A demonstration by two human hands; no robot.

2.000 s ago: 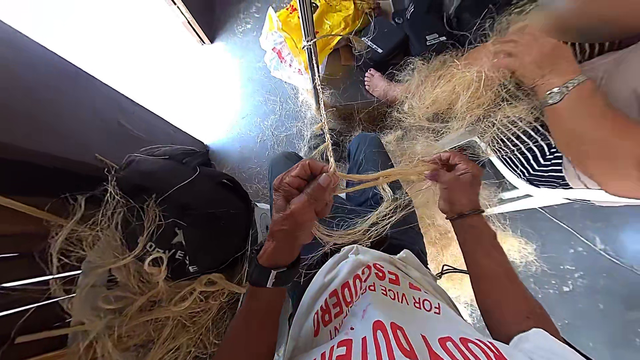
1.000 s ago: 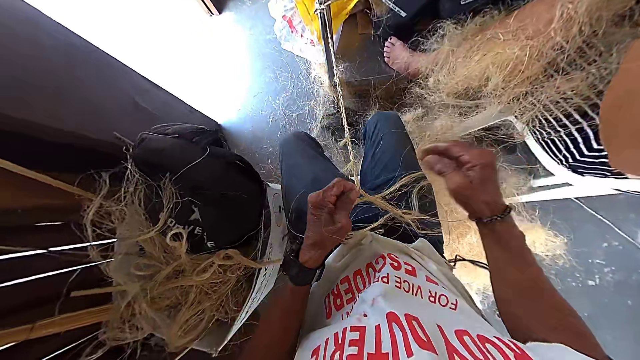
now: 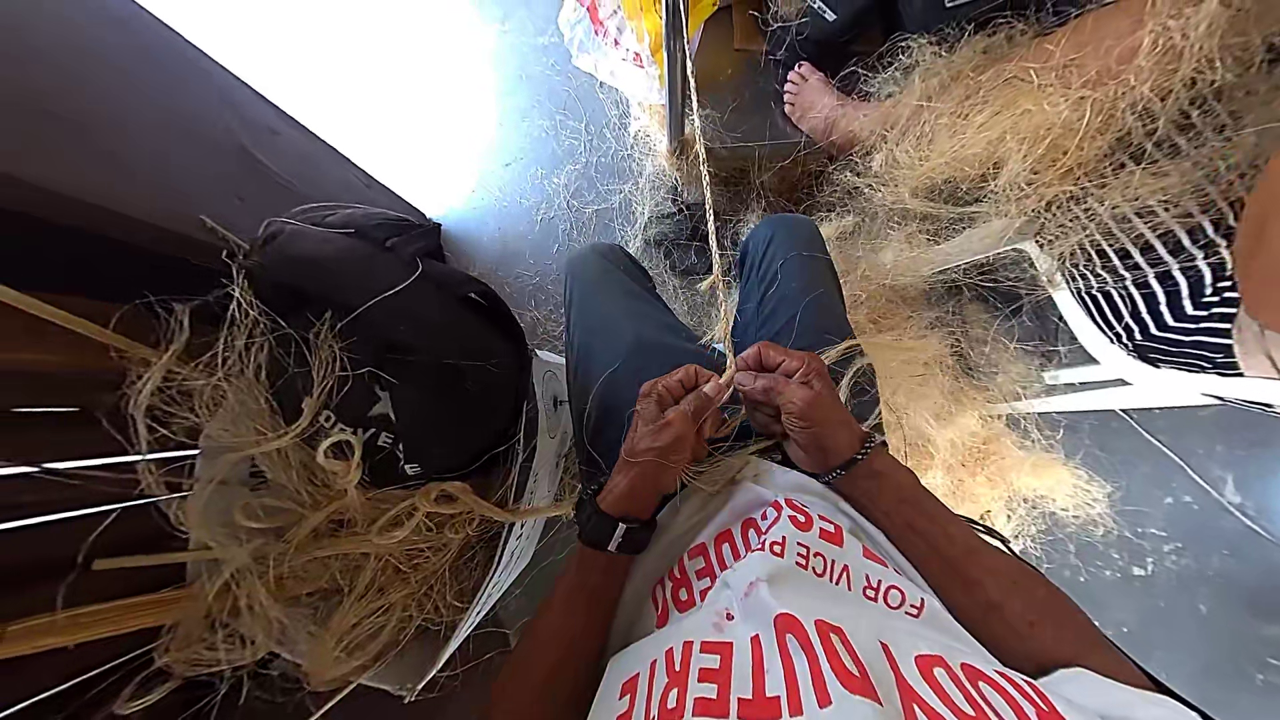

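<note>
My left hand [image 3: 665,430] and my right hand [image 3: 800,405] meet over my lap, fingertips pinching the lower end of a braided fibre cord [image 3: 712,230]. The cord runs up from them, between my knees, to the top of the view beside a dark metal post [image 3: 676,80]. Loose fibre strands [image 3: 850,360] spread out behind my right hand and below both hands. The palms and the exact hold on each strand are hidden. A watch is on my left wrist, a braided bracelet on my right.
Tangled fibre [image 3: 330,580] lies at the left beside a black backpack [image 3: 400,340]. More fibre [image 3: 1000,130] covers another person's leg at the upper right; their bare foot [image 3: 815,105] shows. A white plastic chair [image 3: 1090,320] stands at right. A yellow plastic bag [image 3: 645,30] is at the top.
My right hand, apart from my left one second ago, has come in beside it at the cord. Two seconds ago it held a fibre bundle stretched to the right.
</note>
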